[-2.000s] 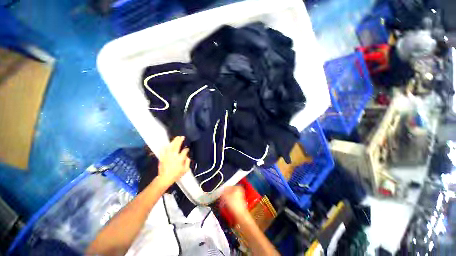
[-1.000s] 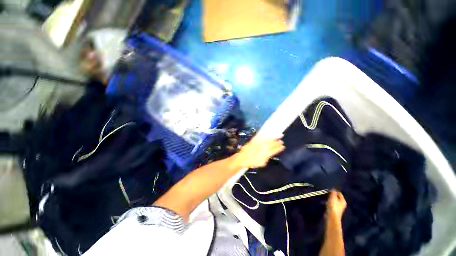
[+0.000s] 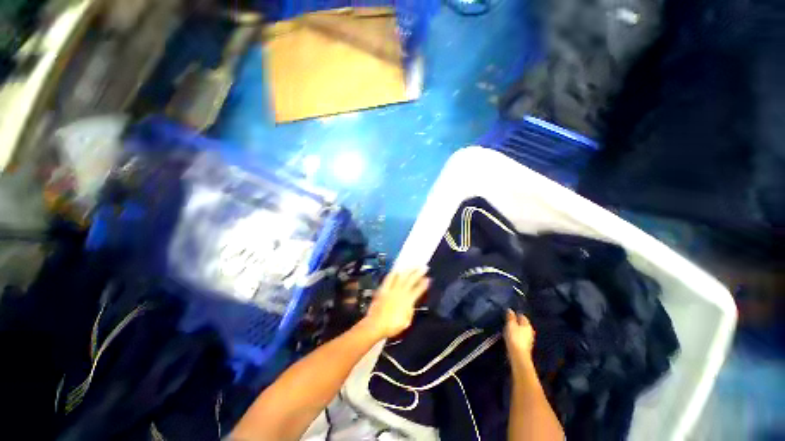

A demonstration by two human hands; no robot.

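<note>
A white plastic tub (image 3: 594, 213) holds a heap of dark garments (image 3: 585, 301) with thin pale stripes. My left hand (image 3: 398, 301) rests on the tub's near left rim, its fingers reaching over the edge beside the striped cloth. My right hand (image 3: 518, 334) is inside the tub on the dark cloth, its fingertips closed on a fold near a curved pale stripe. The image is blurred, so the finger details are soft.
A blue basket (image 3: 301, 284) with a whitish crumpled plastic bag (image 3: 245, 237) stands left of the tub. Dark striped garments (image 3: 112, 370) lie at lower left. A tan board (image 3: 336, 69) lies on the blue floor. Another blue basket (image 3: 551, 146) is behind the tub.
The view has swung round, so the blue basket and striped heap now show on the left. My right hand has moved from the near rim onto the cloth inside the tub. My left hand stays at the rim.
</note>
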